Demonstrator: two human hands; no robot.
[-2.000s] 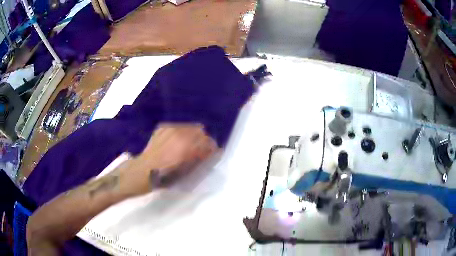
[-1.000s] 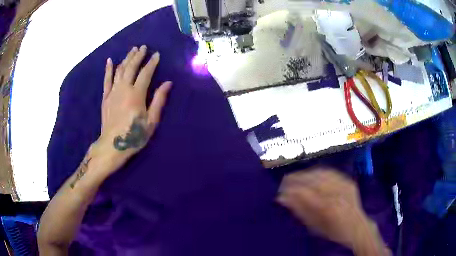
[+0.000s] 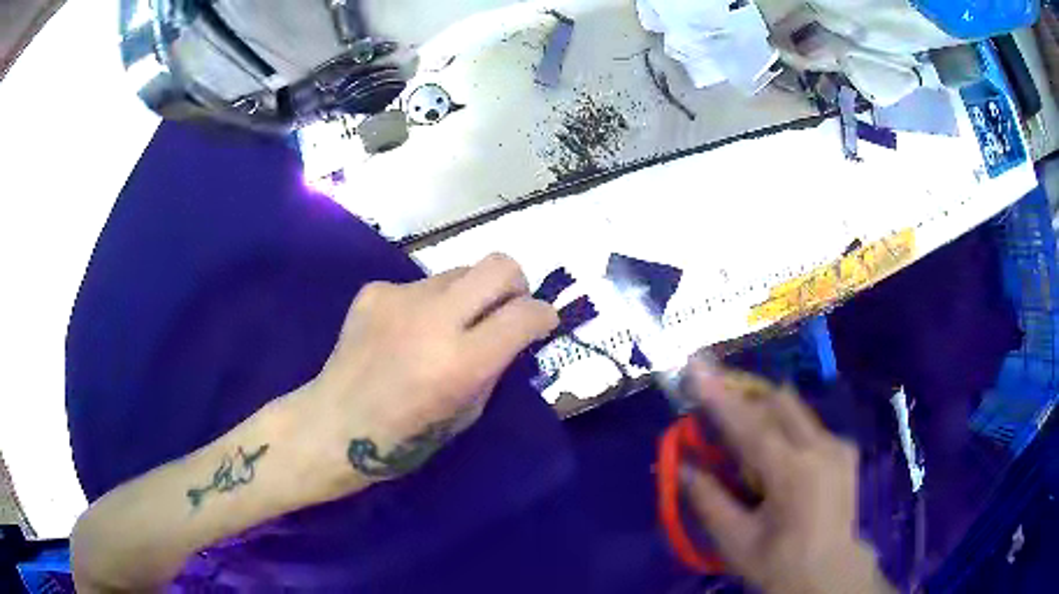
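The purple garment panel lies over the table's left part and hangs toward the lap. My left hand rests on its right edge, fingertips together at small dark fabric strips; its grip on them is partly hidden. My right hand, blurred, holds the scissors by the handles, the red loop showing. The blades are blurred and point up-left toward a small dark fabric piece on the white table.
The machine head stands at upper left, its pink-white light glowing on the panel. Black lint lies on the machine bed. White scraps lie behind. Yellow tape marks the table edge. A blue basket is at right.
My left hand has moved right and down from the middle of the panel to its edge. My right hand has taken the scissors from the table. The view has shifted right.
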